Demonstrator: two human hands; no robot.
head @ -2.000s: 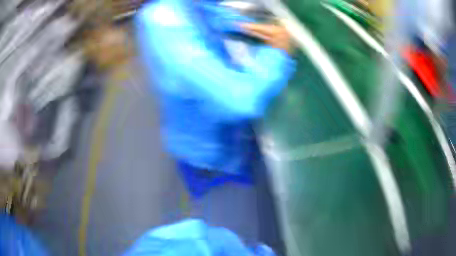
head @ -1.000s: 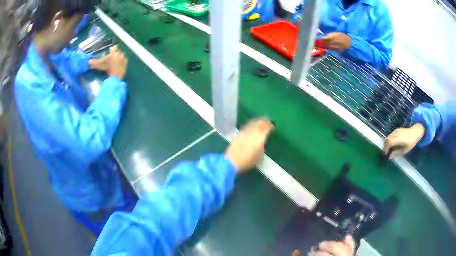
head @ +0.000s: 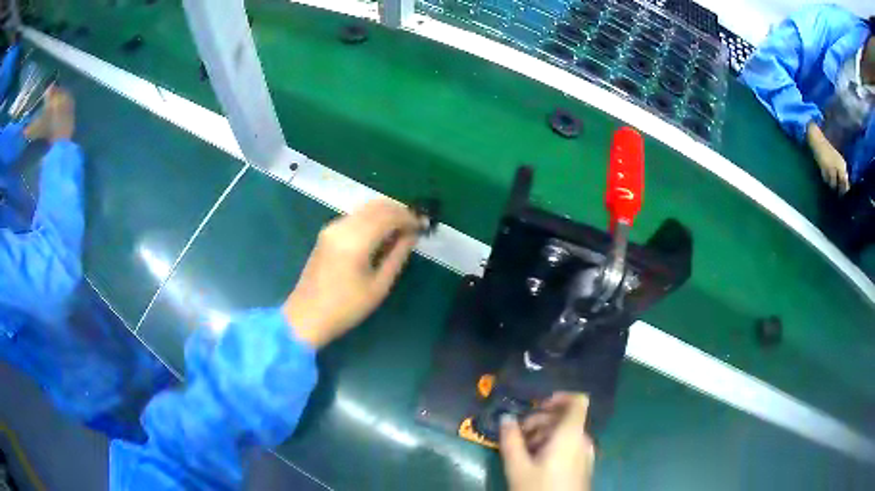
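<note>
My left hand (head: 350, 264) is left of the press fixture, over the near belt rail, and pinches a small black part (head: 427, 213) at its fingertips. The black press fixture (head: 537, 268) stands at centre right. Its red toggle clamp handle (head: 626, 177) is upright, with the silver linkage (head: 614, 273) below it. My right hand (head: 552, 446) is at the near end of the fixture. Its fingers are on a dark part (head: 499, 419) at the orange nest (head: 475, 432); the fingers partly hide it.
The green conveyor belt (head: 384, 105) carries spaced black parts, one (head: 566, 123) beyond the fixture and one (head: 769, 330) at right. A grey-white post (head: 235, 81) stands on the rail. Clear blister trays (head: 614, 58) lie across the belt. A person (head: 801, 72) works at upper right, another (head: 48, 259) at left.
The view has turned toward the fixture. The clamp handle now shows upright, and my right hand is at the nest. My left hand, earlier over the belt by the post, is now nearer the fixture.
</note>
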